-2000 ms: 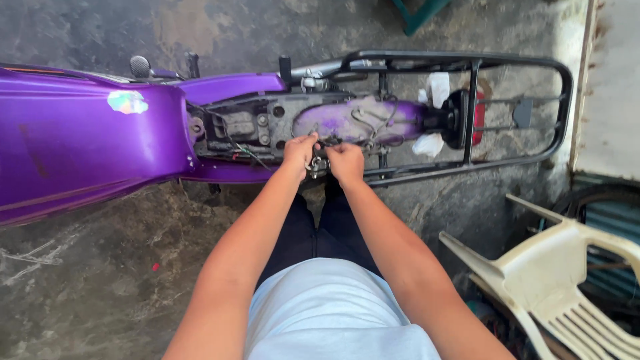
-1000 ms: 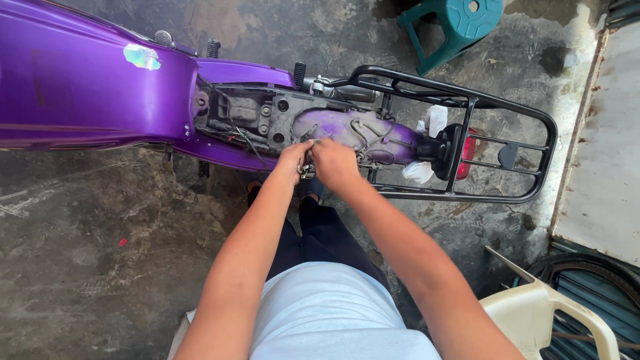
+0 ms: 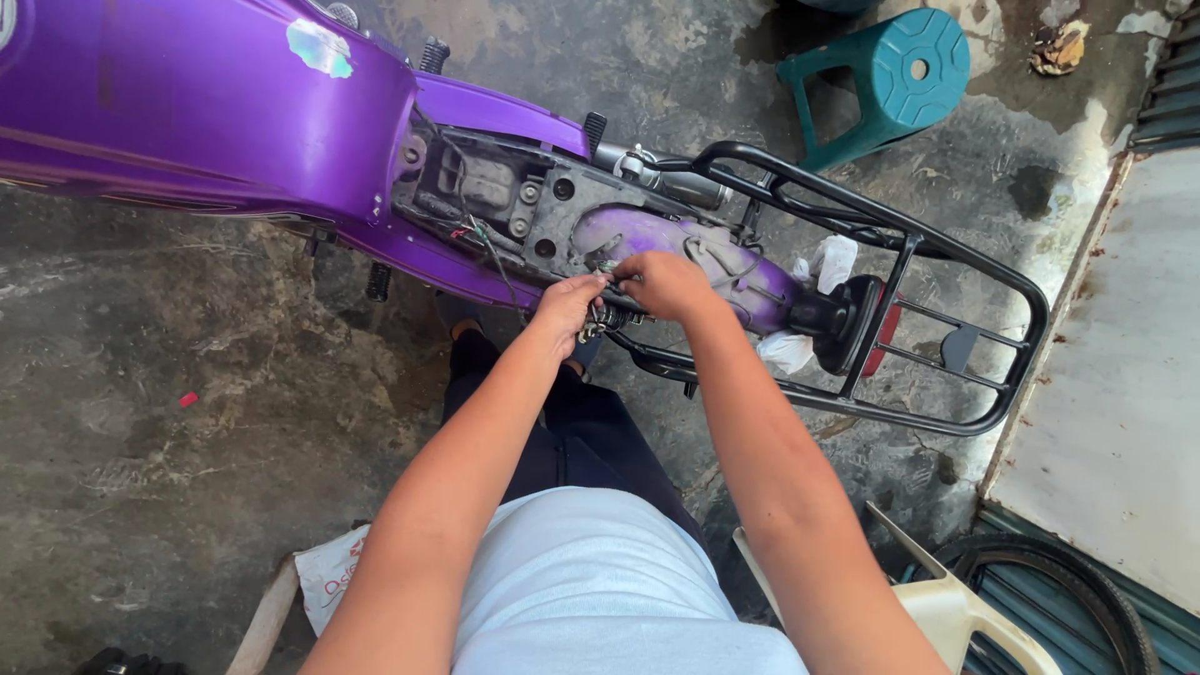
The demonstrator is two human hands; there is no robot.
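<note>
A purple motorcycle with its seat off lies across the view, its fuel tank [image 3: 216,103] at the left and its black rear rack [image 3: 947,253] at the right. My left hand [image 3: 570,307] and my right hand [image 3: 664,284] meet at the near edge of the frame, beside the dusty purple rear fender [image 3: 647,230]. Their fingertips pinch something small, perhaps wire ends; the fingers hide most of it. Just below them shows a coiled shock absorber spring [image 3: 614,319]. A thin dark cable [image 3: 497,258] with red and green bits runs over the open frame to the left of my hands.
A teal plastic stool [image 3: 914,70] stands beyond the rack. White wrappings [image 3: 786,352] hang by the tail light [image 3: 881,333]. At the lower right are a cream plastic chair [image 3: 947,609] and a black tyre [image 3: 1116,600]. A small red piece [image 3: 188,399] lies on the concrete floor.
The view has shifted and turned, bringing the whole stool into sight. Both hands stay together at the same side of the motorcycle's frame, with small shifts of the fingers.
</note>
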